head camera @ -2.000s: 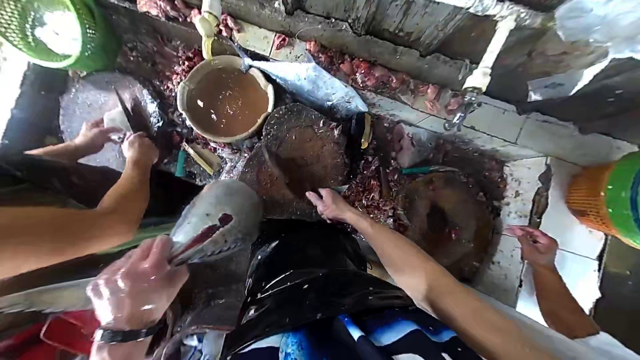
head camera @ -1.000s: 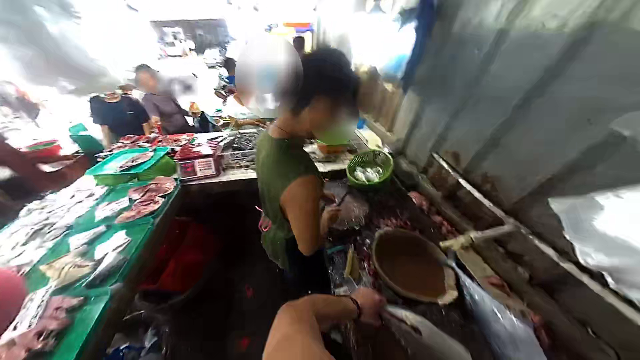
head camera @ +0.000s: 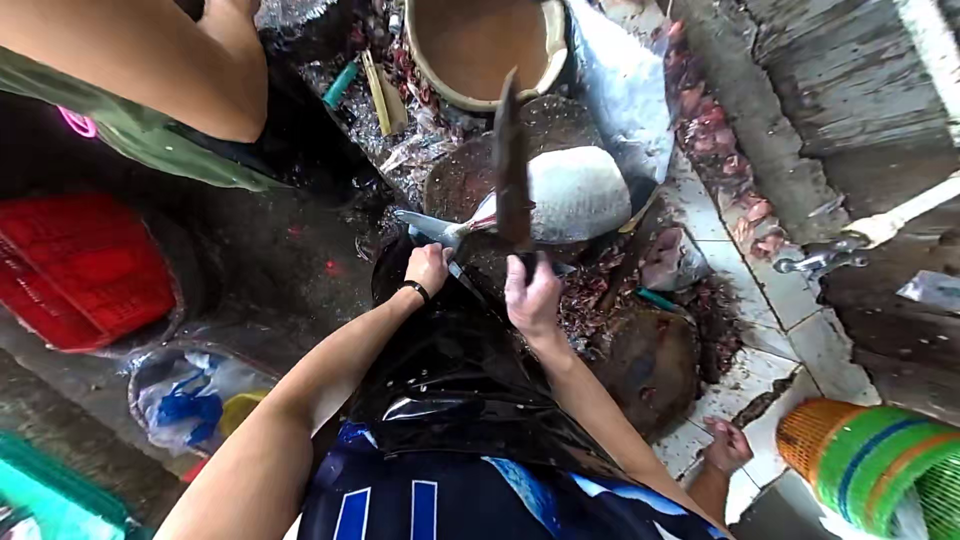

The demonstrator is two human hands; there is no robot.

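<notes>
A pale, silvery piece of fish (head camera: 577, 196) with its tail still on lies across a round, dark chopping block (head camera: 461, 176). My left hand (head camera: 429, 268), with a black band at the wrist, is closed on the forked fish tail (head camera: 435, 225) at the block's near left edge. In my right hand (head camera: 534, 296) is the handle of a large, broad-bladed knife (head camera: 512, 169), its blade pointing away from me above the fish and hiding part of it. Beyond the block stands a basin of brown water (head camera: 480, 45). Another large silvery fish (head camera: 626, 90) lies to its right.
A co-worker's arm (head camera: 172, 67) is at upper left, another person's hand (head camera: 727, 446) at lower right. A second round block (head camera: 652, 367), a fish chunk (head camera: 671, 259), a metal tap (head camera: 821, 259) and colored baskets (head camera: 862, 457) are right. Red container (head camera: 82, 270) at left.
The view has swung away to the stall and back down to the blocks. A fish piece now lies on the middle block, which held none two seconds ago. My right hand now holds a knife.
</notes>
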